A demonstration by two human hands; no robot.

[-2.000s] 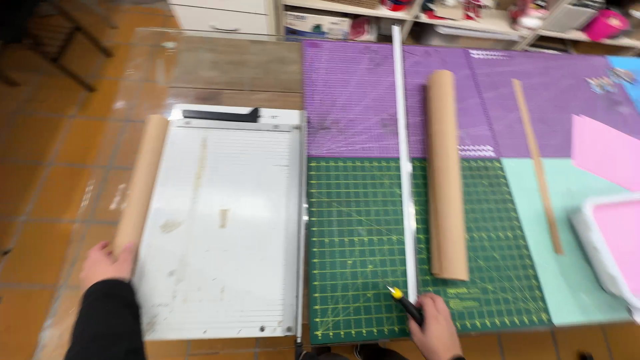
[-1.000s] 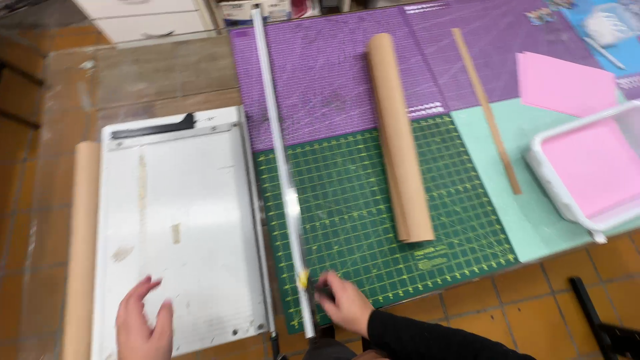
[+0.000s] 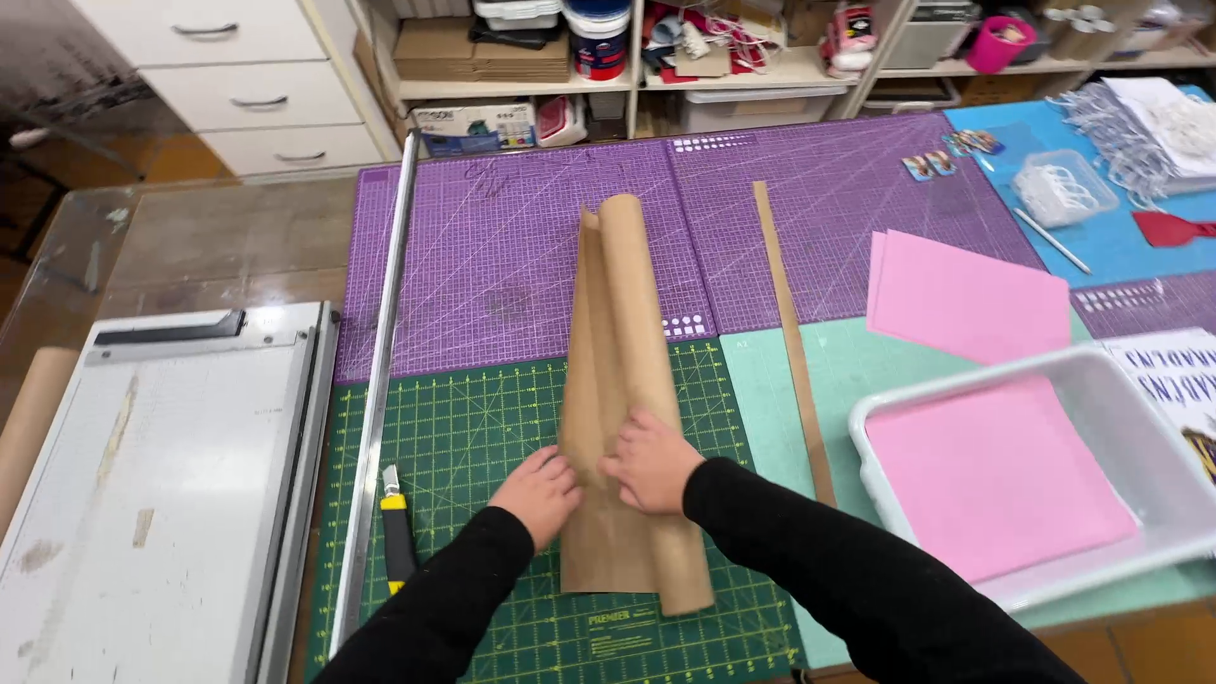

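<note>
A roll of brown kraft paper (image 3: 641, 313) lies partly unrolled over the green cutting mat (image 3: 465, 408) and a purple one. My left hand (image 3: 539, 496) holds the left edge of its loose sheet. My right hand (image 3: 653, 463) grips the sheet beside the rolled part, fingers bent; its fingertips are partly hidden. Left of my left hand, a yellow and black utility knife (image 3: 397, 532) rests on the green mat, its lower end near my sleeve. A long metal ruler (image 3: 382, 370) runs along the mats' left side.
At the left stand a paper trimmer (image 3: 171, 475) and another brown roll (image 3: 33, 418). To the right lie a narrow brown strip (image 3: 793, 342), pink sheets (image 3: 969, 294) and a white plastic tray (image 3: 888, 503) holding pink paper. Shelves (image 3: 741, 68) and drawers (image 3: 256, 100) line the back.
The knife has left my right hand and lies on the mat. My left hand has come over from the trimmer to the paper. The roll, closed before, is partly unrolled with both hands on it.
</note>
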